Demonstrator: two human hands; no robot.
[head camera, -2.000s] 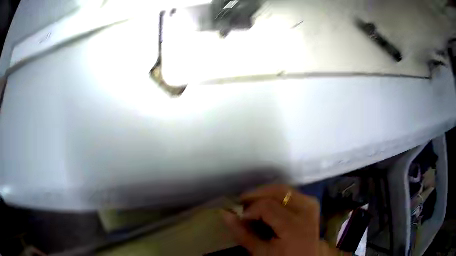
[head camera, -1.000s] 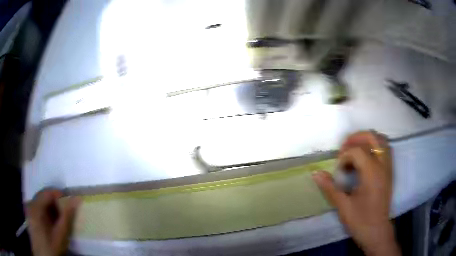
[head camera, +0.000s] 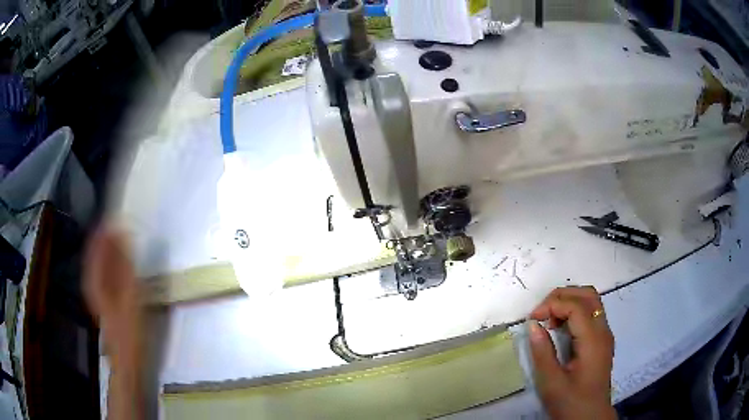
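Note:
A long pale olive fabric band (head camera: 353, 390) lies along the table's front, with a stitched line near its upper edge. My right hand (head camera: 575, 344), with a ring, pinches its right end, where a small whitish piece shows. My left hand (head camera: 115, 287) is blurred at the left, raised near the left end of another band; I cannot tell what its fingers do. That second band (head camera: 193, 281), olive-edged, runs behind the lamp towards the presser foot (head camera: 408, 271). The needle area is above the grey throat plate (head camera: 423, 279).
The off-white machine head (head camera: 526, 98) spans the back. A white lamp (head camera: 246, 221) on a blue arm (head camera: 227, 98) stands left of the needle. Black thread snips (head camera: 622, 233) lie right of it, with thread clippings nearby. A pale bin (head camera: 62, 184) stands far left.
The view has lifted to show the machine head and lamp. My left hand has left the front band's left end and moved up. My right hand still holds the band's right end.

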